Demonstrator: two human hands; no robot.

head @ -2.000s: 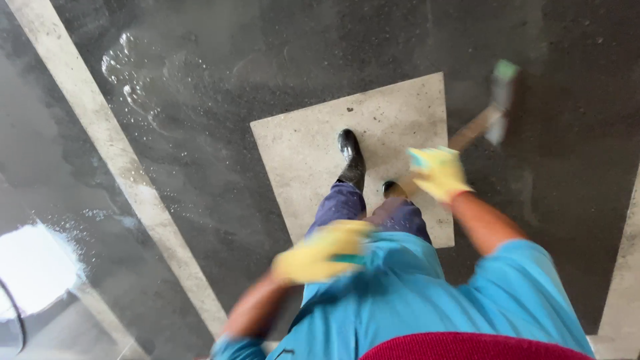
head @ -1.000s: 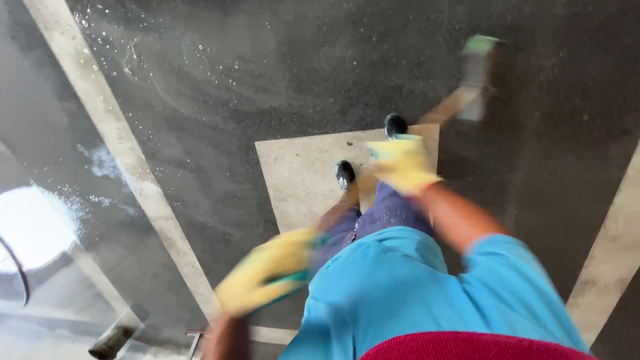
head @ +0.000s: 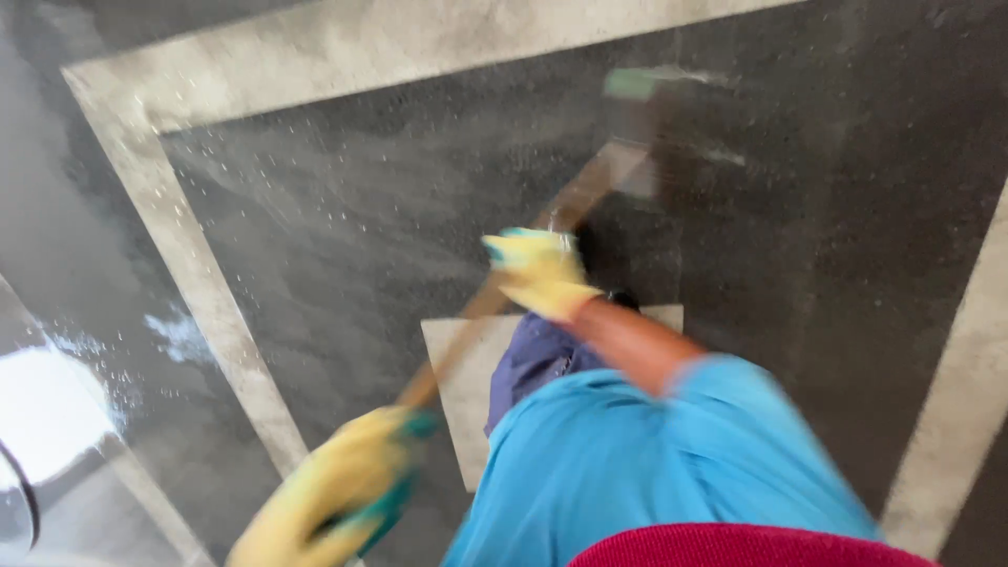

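A long wooden handle [head: 463,337] runs diagonally from lower left to upper right, ending in a blurred head with a green end [head: 631,83] on the wet dark floor. My right hand [head: 539,268], in a yellow and teal glove, is closed around the handle's middle. My left hand [head: 346,480], gloved alike and blurred, is at the handle's near end and appears to grip it. The exact kind of tool head cannot be told.
Pale bands [head: 213,315] cross the wet dark floor [head: 378,197]. Part of a pale square [head: 465,394] lies by my legs. A bright reflection [head: 55,409] and a dark curved hose or cable [head: 27,496] are at the left edge.
The view has shifted forward over the floor; a pale band now shows at the top. My feet, on the pale square before, are now at or past its far edge. Both hands stay with the handle.
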